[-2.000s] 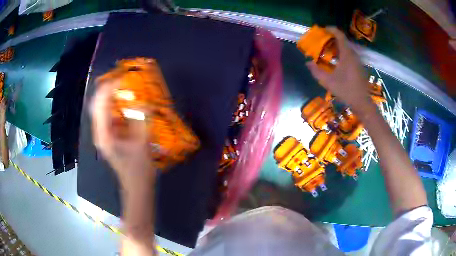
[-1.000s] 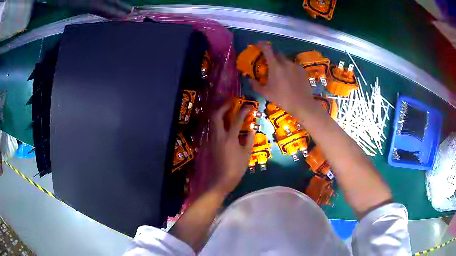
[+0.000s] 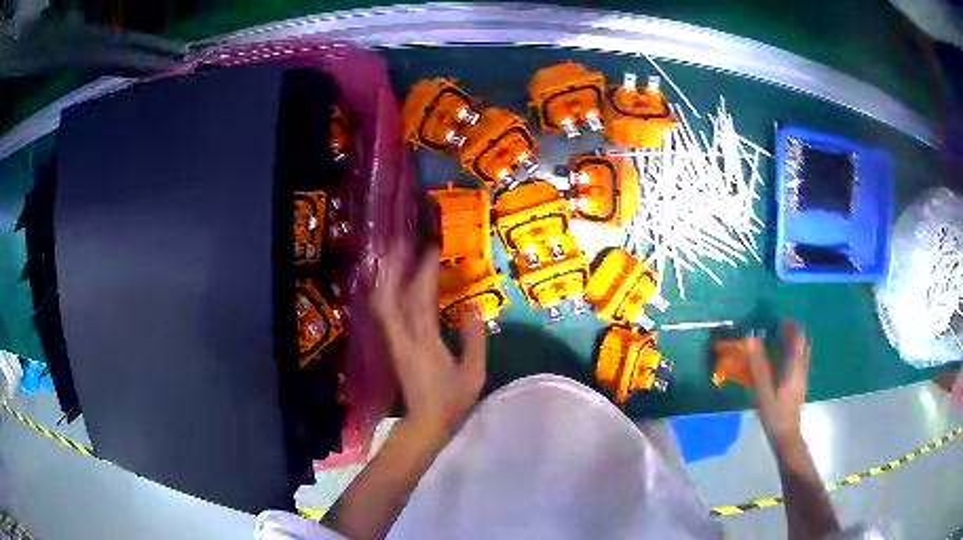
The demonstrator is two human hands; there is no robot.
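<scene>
Several orange connectors [image 3: 544,250] with silvery tabs and black seals lie grouped on the green bench. My left hand [image 3: 428,353] is blurred at the group's left side, fingers spread, its fingertips and thumb beside an orange connector [image 3: 473,293]. My right hand [image 3: 779,385] is low on the right with fingers apart, its fingertips at a small blurred orange connector [image 3: 732,362]; whether they touch is unclear. Another orange connector [image 3: 627,362] lies near the bench's front edge, left of my right hand.
A black sheet [image 3: 174,274] covers much of the packing box on the left; connectors show beside pink film [image 3: 370,211]. Black divider strips [image 3: 44,285] stand beyond it. White tubes [image 3: 702,195], a blue tray [image 3: 834,227] and a clear bag [image 3: 929,280] are on the right.
The view has shifted right. My right hand has moved from the connector group to the lower right. My left hand no longer covers the middle connectors and has its fingers spread.
</scene>
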